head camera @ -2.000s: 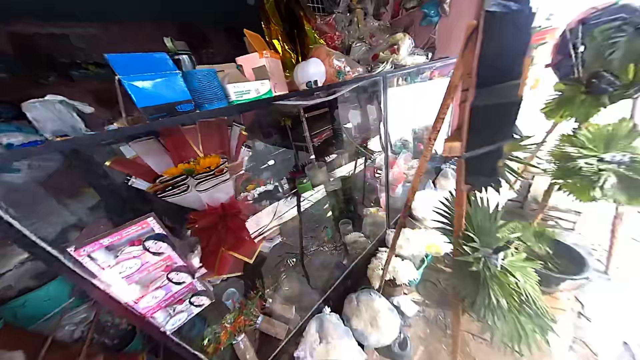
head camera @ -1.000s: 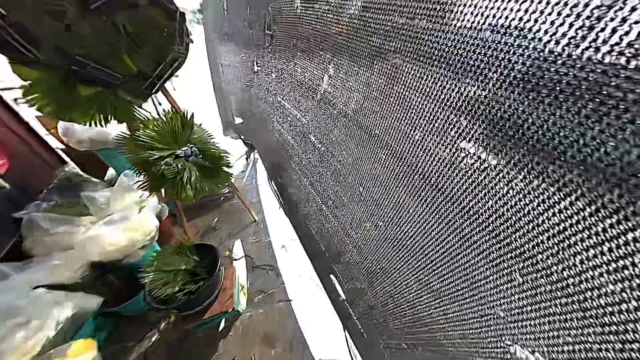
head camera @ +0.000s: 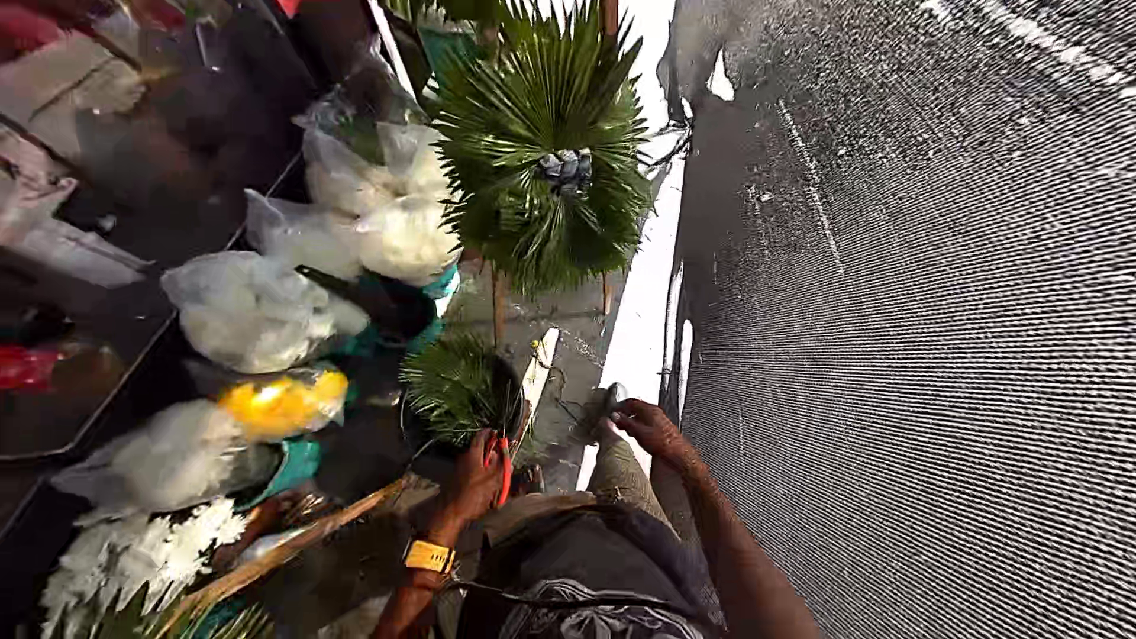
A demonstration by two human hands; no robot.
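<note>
My left hand [head camera: 477,475], with a yellow watch on the wrist, is closed around a red-handled tool [head camera: 505,470], perhaps pruning shears; its working end is too small to make out. It is beside the cut palm leaves [head camera: 457,386] in a dark bucket [head camera: 510,399]. My right hand [head camera: 650,426] hangs above my leg with fingers bent and nothing plainly in it. Ahead of both hands stands a large fan-leaf palm arrangement [head camera: 550,160] on wooden legs [head camera: 499,306], with a grey bundle tied at its middle.
Plastic-wrapped white flowers [head camera: 253,311] and yellow flowers [head camera: 288,404] stand in teal buckets [head camera: 297,470] along the left. A wooden pole [head camera: 293,555] slants at lower left. Black-and-white shade netting [head camera: 914,355] hangs along the whole right side.
The view has turned from the glass counter to the netting and then down to my body. Both my hands have come into view, the left with the red-handled tool.
</note>
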